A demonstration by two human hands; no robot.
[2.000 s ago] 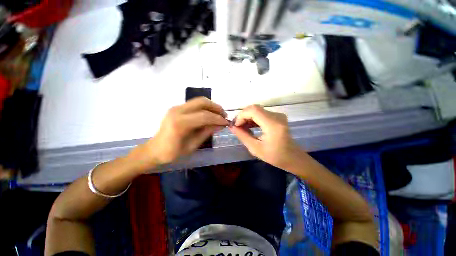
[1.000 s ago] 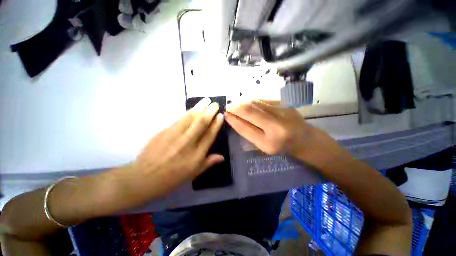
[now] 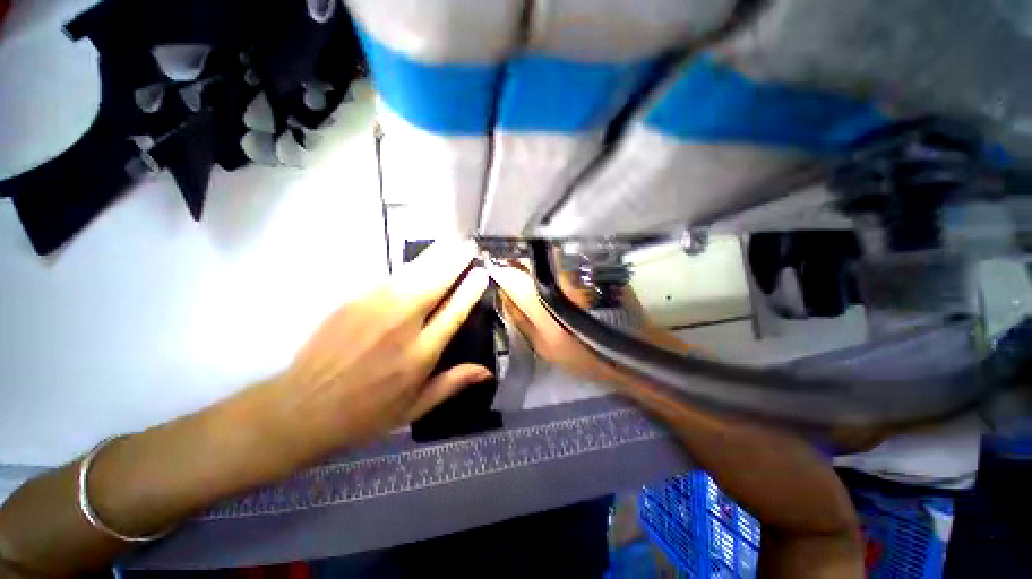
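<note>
A black panel (image 3: 458, 396) lies on the table under the sewing machine head (image 3: 634, 136). My left hand (image 3: 390, 339) lies flat over the panel, its fingertips by the presser foot area, thumb spread on the panel. My right hand (image 3: 538, 317) is beside it on the right, its fingertips close to the left fingertips at the panel's right edge. The machine head and a dark curved part cover much of the right hand. A narrow greyish strip (image 3: 515, 373) lies along the panel's right side. The needle and the fingertips' exact hold are hidden or blurred.
Black cut pieces with pale grey tabs (image 3: 192, 91) lie at the upper left. Black strips (image 3: 801, 271) lie right of the needle area. A printed measuring tape (image 3: 453, 461) runs along the front edge. A blue crate (image 3: 702, 526) stands below the table at right.
The view has moved closer, and the machine head now covers the upper middle. Both hands, which were pinching something above the table earlier, are now at the needle area with the panel further under the head.
</note>
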